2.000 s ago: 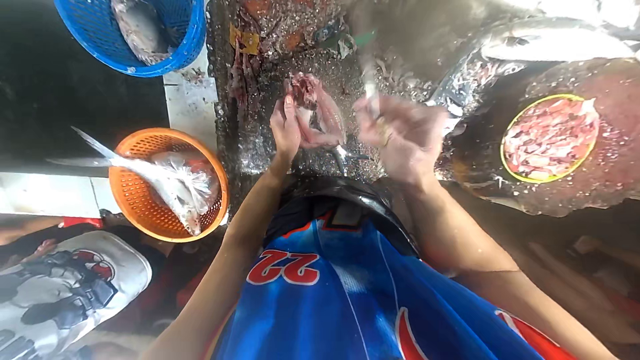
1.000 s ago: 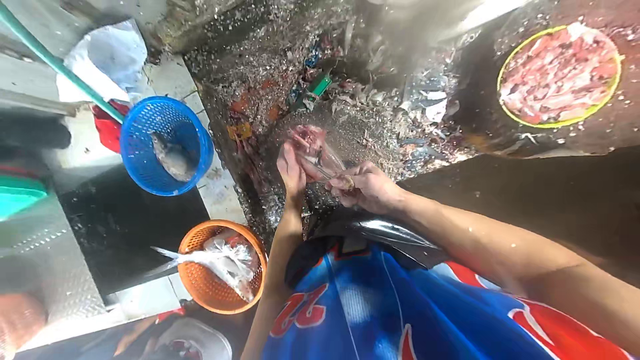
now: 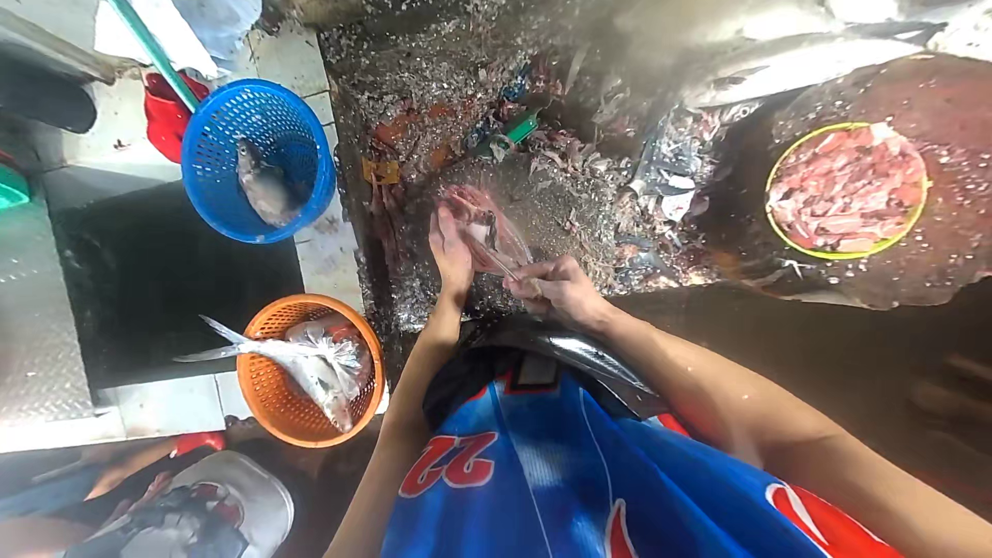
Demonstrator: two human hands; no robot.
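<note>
A cut-open piece of fish lies over the scale-strewn work surface, pink and bloody at its far end. My left hand grips it along its left side. My right hand is closed at its near right end, on a thin tool or a strip of the fish; which one I cannot tell. Fish scraps and loose scales surround the hands. Part of the fish is hidden by my left fingers.
A blue basket with a fish and an orange basket with a fish and a plastic bag stand at left. A yellow-rimmed container of cut flesh is at right, below a large fish. Another person's cap shows bottom left.
Two seconds ago my right hand was raised and blurred, apart from the fish; now it is at the fish's near end. The view has shifted. My left hand keeps its hold.
</note>
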